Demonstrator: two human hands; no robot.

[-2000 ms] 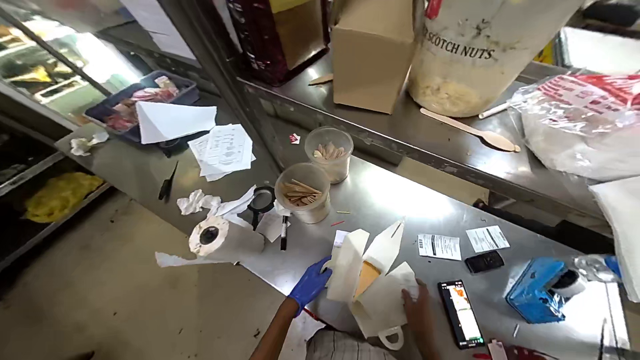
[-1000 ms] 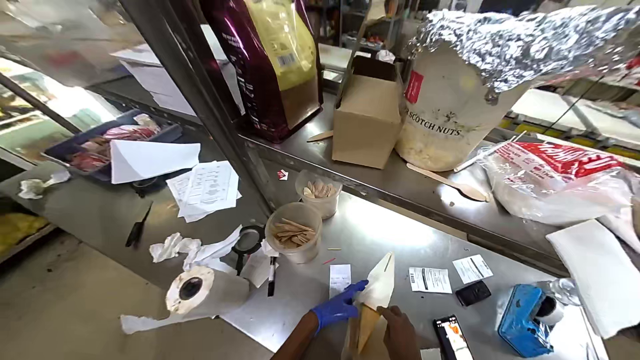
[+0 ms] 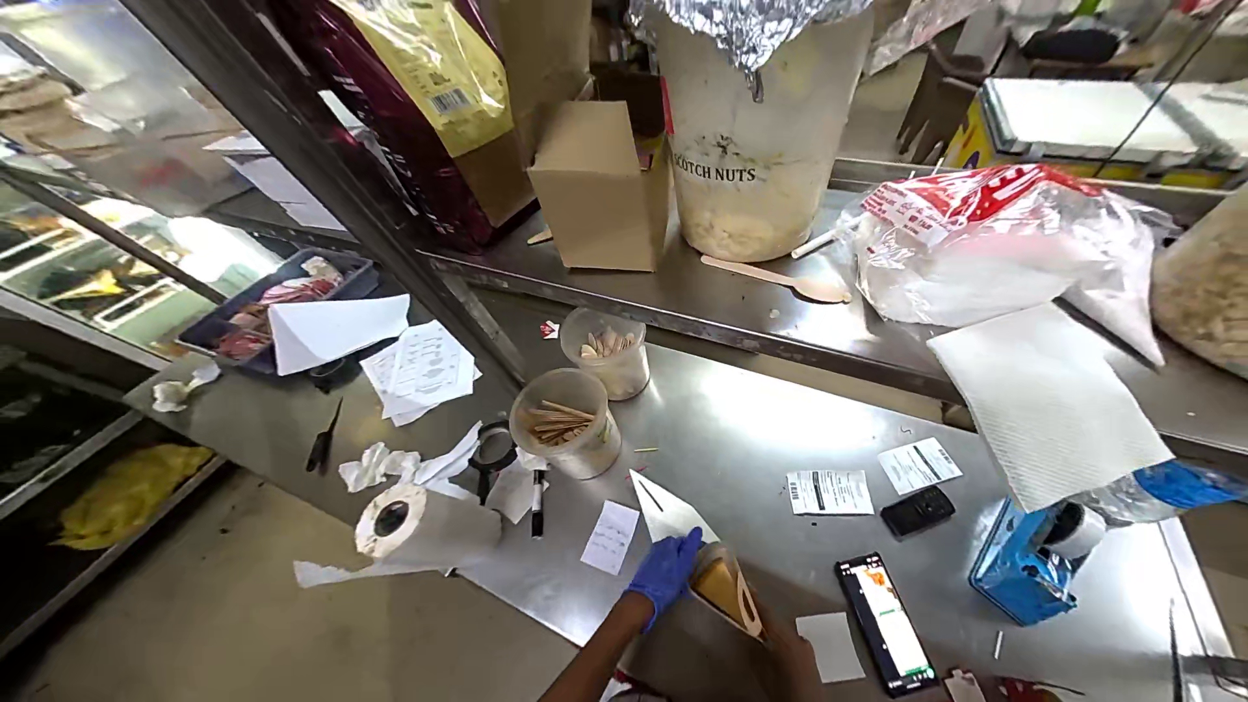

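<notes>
A white paperboard carton (image 3: 675, 509) with a slotted, pointed flap stands near the steel table's front edge, tan inside its opening. My left hand (image 3: 667, 573), in a blue glove, has its fingers on the carton's left side at the flap's base. My right hand (image 3: 786, 651), bare and dim, is at the carton's right side beside a looped handle flap (image 3: 748, 603); its fingers are mostly hidden. Left of the carton lies a handwritten slip (image 3: 610, 537). A smartphone (image 3: 887, 624) with a lit screen and a white paper square (image 3: 830, 647) lie to the right.
Behind are tubs of wooden sticks (image 3: 581, 458) and wooden spoons (image 3: 624, 372). A paper roll (image 3: 439, 526) and marker (image 3: 537, 504) lie left; printed slips (image 3: 831, 492), a black device (image 3: 917, 513) and a blue tape dispenser (image 3: 1019, 570) are right. A raised steel shelf (image 3: 604, 297) runs behind.
Two seconds ago the carton's flaps were spread wide; now its pointed flap slants up to the left and the opening looks narrower. Both hands remain at the carton. The view has shifted.
</notes>
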